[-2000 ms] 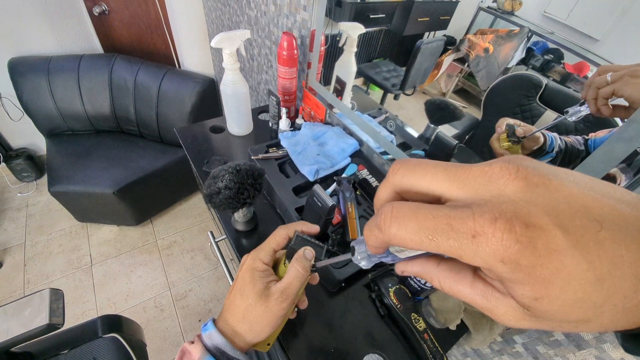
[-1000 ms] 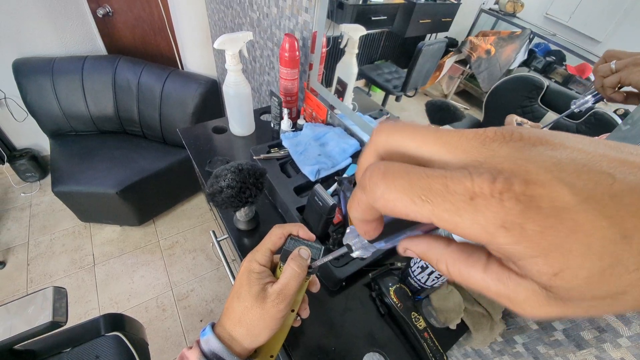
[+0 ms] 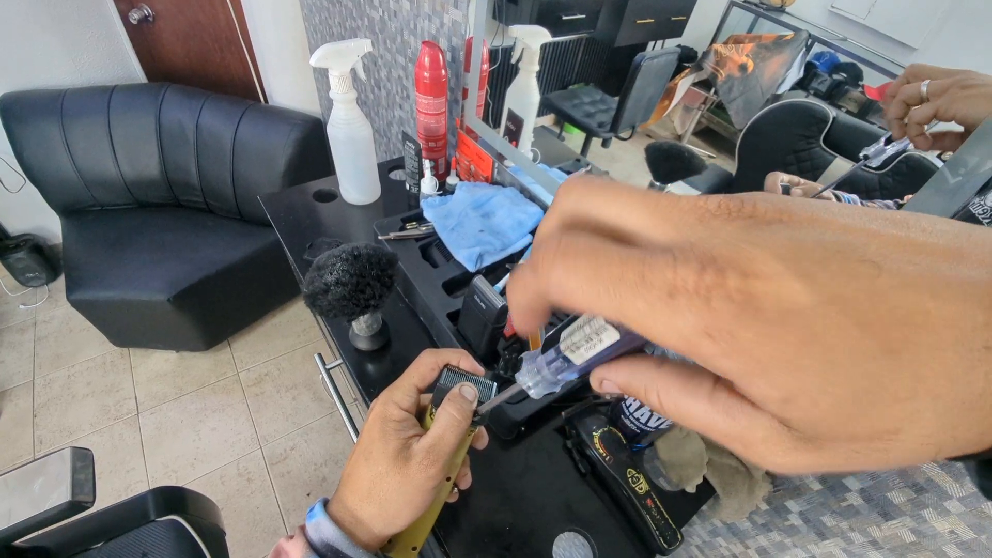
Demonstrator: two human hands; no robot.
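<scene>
Low in the middle of the view, my left hand holds a yellow hair clipper, its thumb near the toothed metal blade. My right hand reaches in from the right and grips the clear plastic handle of a screwdriver between thumb and fingers. The shaft slants down to the clipper head just beside the blade; its very tip is hard to make out. The mirror at the upper right shows both hands and the screwdriver.
Around the hands on the black counter are a neck duster brush, a blue cloth, a white spray bottle, a red can, a black shaver, and a black and gold clipper. A black sofa stands left.
My right fingers have shifted on the screwdriver handle, and a label on it now shows. The left hand keeps its hold on the clipper.
</scene>
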